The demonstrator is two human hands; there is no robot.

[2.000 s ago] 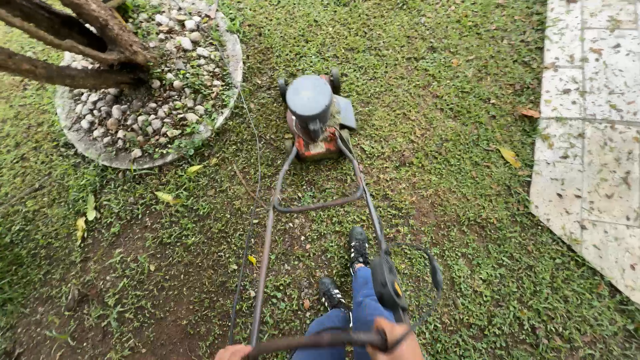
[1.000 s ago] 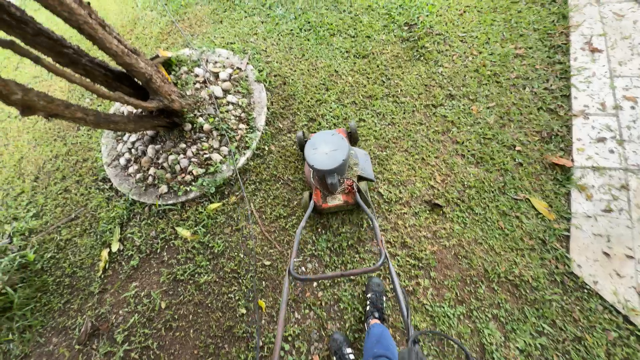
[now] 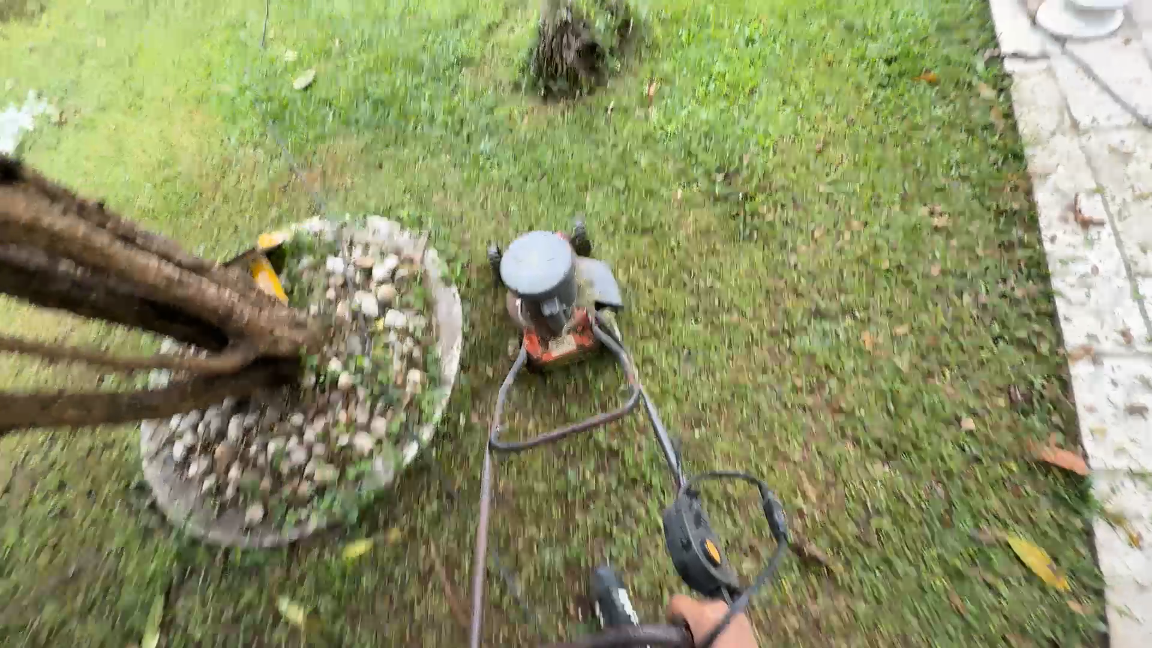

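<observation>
An electric lawn mower (image 3: 553, 297) with a grey motor cover and orange deck stands on the grass, just right of the round stone bed. Its tubular metal handle (image 3: 567, 432) runs back toward me. At the bottom edge my right hand (image 3: 715, 621) is closed around the handle's crossbar, just below the black switch box (image 3: 695, 544) with an orange button. A black cable loops from this box. My left hand is out of the picture. Part of my dark shoe (image 3: 615, 596) shows beside the handle.
A round bed with a concrete rim (image 3: 450, 333) holds pebbles and a multi-stemmed tree trunk (image 3: 180, 288) leaning left. A second trunk (image 3: 567, 54) stands ahead. Pale paving (image 3: 1080, 315) borders the lawn at right. A thin cord (image 3: 281, 135) lies across the grass on the left.
The view has tilted up, showing the second trunk ahead. Both hands showed at the handle two seconds ago; now only my right does. The mower has moved forward alongside the stone bed.
</observation>
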